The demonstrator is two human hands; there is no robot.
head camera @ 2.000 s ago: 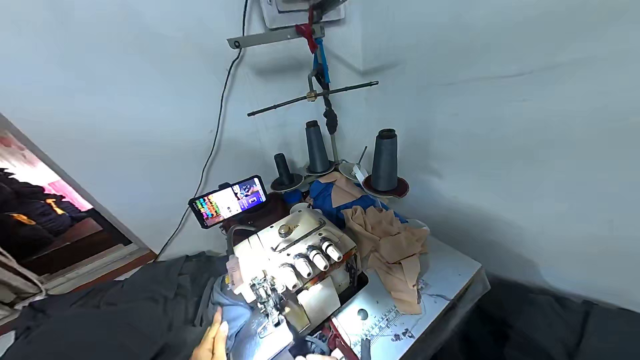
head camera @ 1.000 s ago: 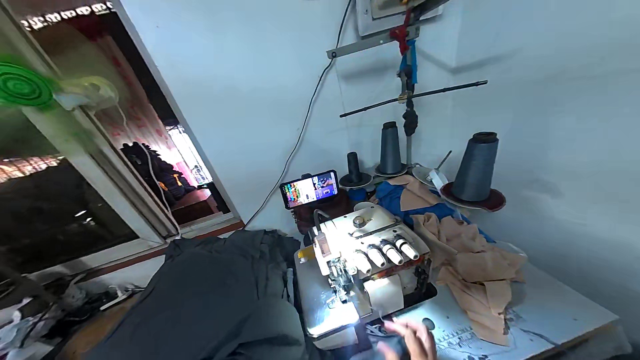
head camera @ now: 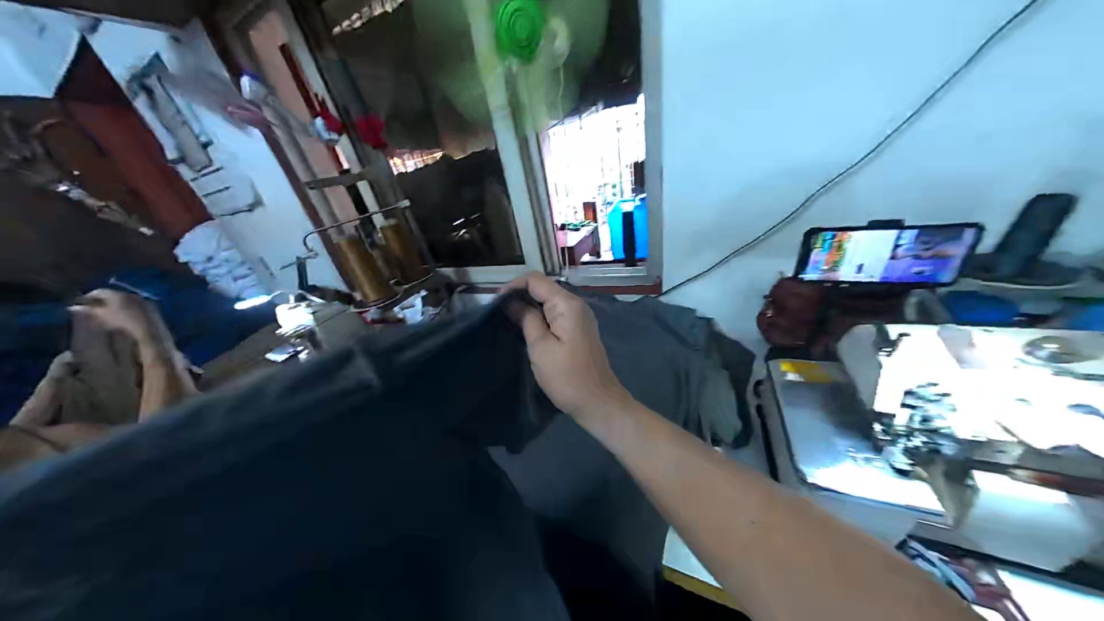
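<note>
My right hand (head camera: 565,345) is closed on the edge of a dark grey cloth (head camera: 345,483), which stretches across the lower left of the view, blurred. My left hand does not show. Behind my right hand lies more dark grey fabric (head camera: 664,345), piled left of the machine. An overlock sewing machine (head camera: 966,405) with its lamp lit stands at the right, with no hand on it.
A phone (head camera: 888,254) leans behind the machine, beside a dark thread cone (head camera: 1035,233). A window (head camera: 517,172) and a green fan (head camera: 519,28) are ahead. At the left, a co-worker's hands (head camera: 121,315) hold brown cloth near another lit machine (head camera: 296,319).
The view has swung left. My right hand, over the machine bed one second ago, is now to its left, gripping the dark cloth, which is lifted in front of me.
</note>
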